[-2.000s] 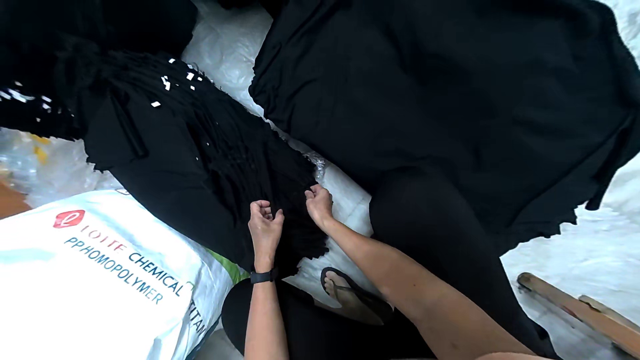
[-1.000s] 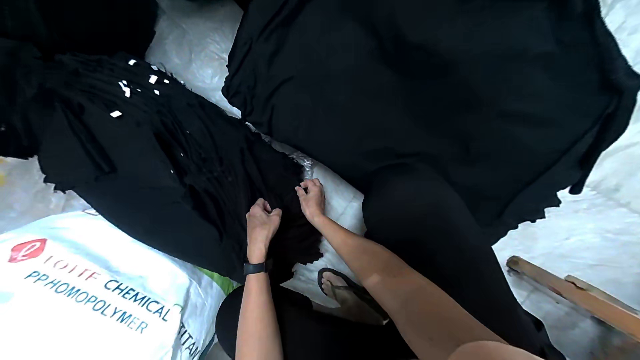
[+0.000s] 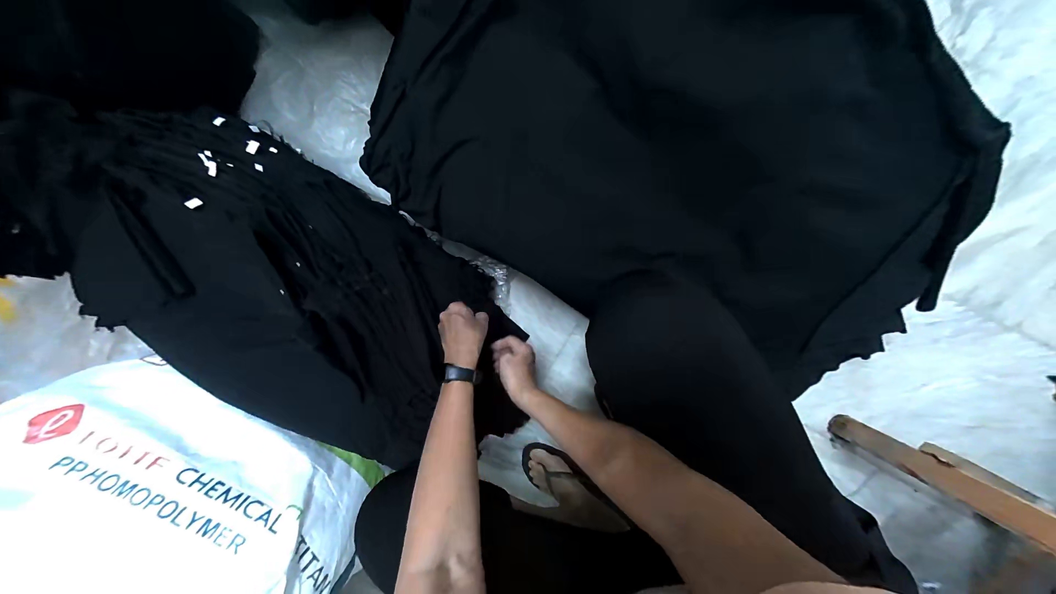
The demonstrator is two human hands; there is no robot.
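Observation:
A long black piece of fabric [image 3: 247, 313] with frayed edges runs from the left to between my knees, with several small white scraps [image 3: 252, 147] on its upper part. My left hand [image 3: 464, 323], a dark band on its wrist, has its fingers curled onto the fabric near its right end. Close by on the right, my right hand [image 3: 515, 363] pinches the fabric's edge, where a small dark corner sticks up. The fingertips of both hands are partly hidden. Another large black cloth [image 3: 676, 148] is spread over and beyond my knee.
A white woven sack [image 3: 165, 478] with printed writing stands at the lower left. Pale plastic sheeting [image 3: 990, 330] covers the floor. A wooden bar [image 3: 949, 478] lies at the lower right. My sandalled foot [image 3: 569, 487] is below my hands. More black cloth [image 3: 124, 49] lies at the upper left.
My left hand has moved up along the fabric, and my right hand now sits lower than it. Earlier the right hand was the higher one.

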